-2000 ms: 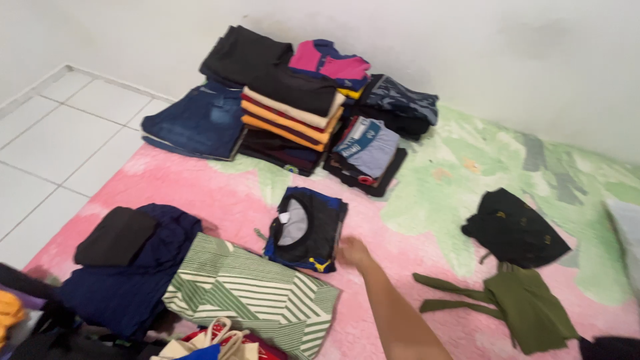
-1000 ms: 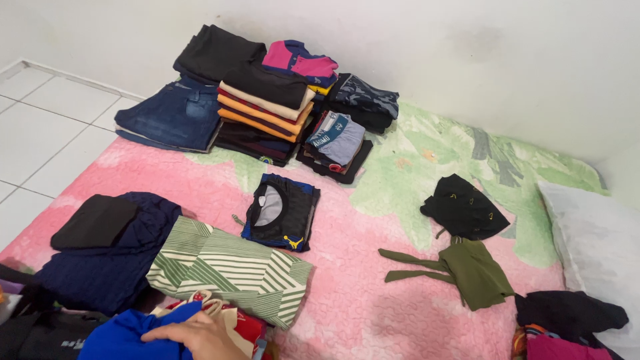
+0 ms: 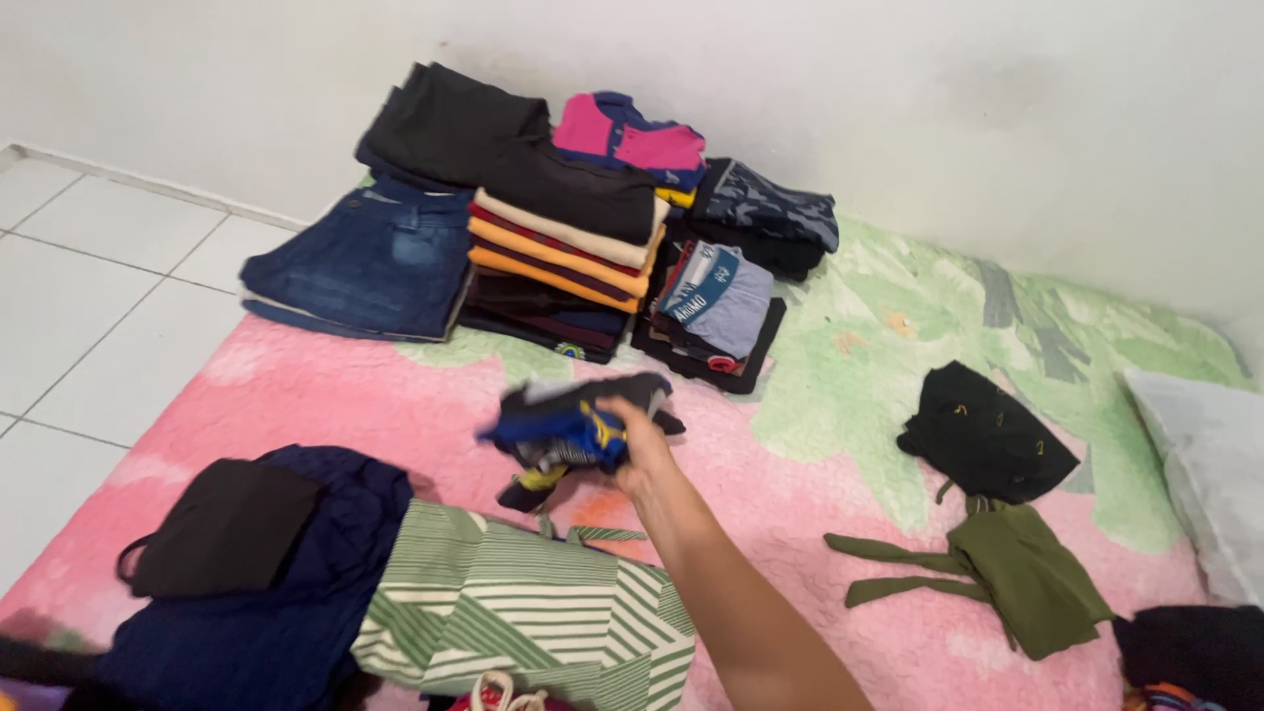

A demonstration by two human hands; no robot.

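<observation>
My right hand [image 3: 642,449] reaches in from the lower right, its fingers closed on a bundled black and blue garment [image 3: 578,430] with a yellow emblem. The bundle is blurred and held above the pink part of the bedspread, just beyond a green and white striped folded cloth [image 3: 533,602]. Behind it stand a stack of folded clothes [image 3: 563,257] and a smaller pile topped by grey-blue boxer briefs [image 3: 731,301]. My left hand is out of view.
Folded jeans [image 3: 365,257] lie at the back left, navy clothing [image 3: 227,642] at the lower left. On the right are a black garment [image 3: 987,434], an olive garment with straps [image 3: 1032,578] and a white pillow [image 3: 1205,474]. A wall runs behind the bed.
The black and blue garment lay folded flat on the bedspread one second ago; it is now gripped and lifted in my right hand. A hand was then on blue cloth at the bottom left.
</observation>
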